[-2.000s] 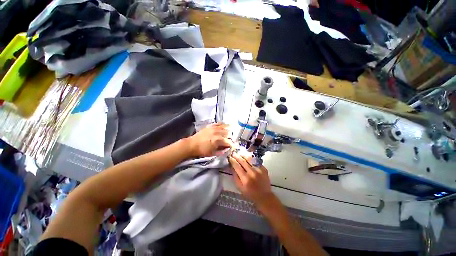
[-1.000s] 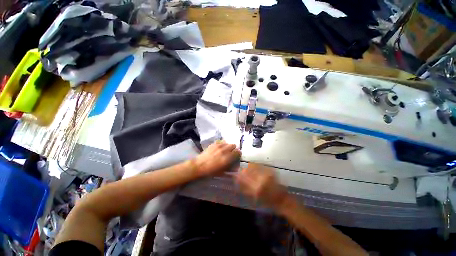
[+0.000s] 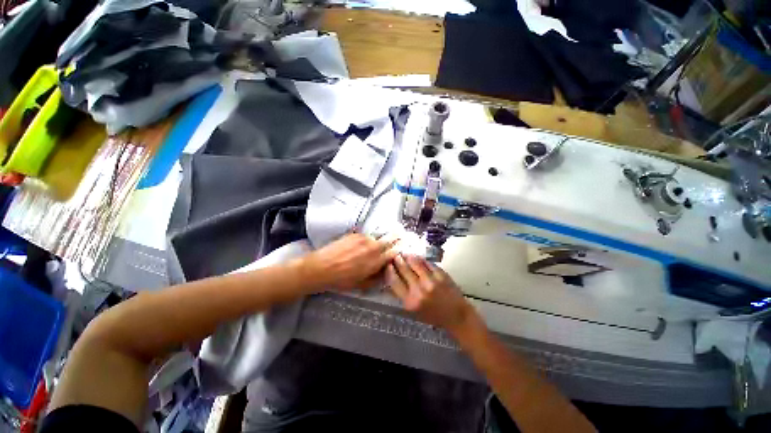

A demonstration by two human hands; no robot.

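Note:
A garment panel [image 3: 262,190], dark grey with paler grey parts, lies left of the sewing machine [image 3: 541,211]; its pale end hangs over the table's front edge. Its pale edge runs to the presser foot [image 3: 428,211]. My left hand [image 3: 355,260] presses on the pale cloth just left of and in front of the foot, fingers bent. My right hand [image 3: 420,286] is beside it, fingertips together at the cloth edge near the needle area. The fingertips nearly meet and hide the edge there. The needle tip cannot be made out.
A heap of mixed grey pieces [image 3: 139,63], a yellow tray [image 3: 30,127] and a blue strip [image 3: 179,135] are at the left. Black fabric pieces [image 3: 494,55] lie beyond the machine. A blue basket [image 3: 30,330] and scraps are below left. A looped dark object [image 3: 565,264] shows by the machine bed.
My right hand was blurred and a little apart from the left a second ago; now it is back at the cloth edge beside it. The pale cloth near the foot has shifted and curved.

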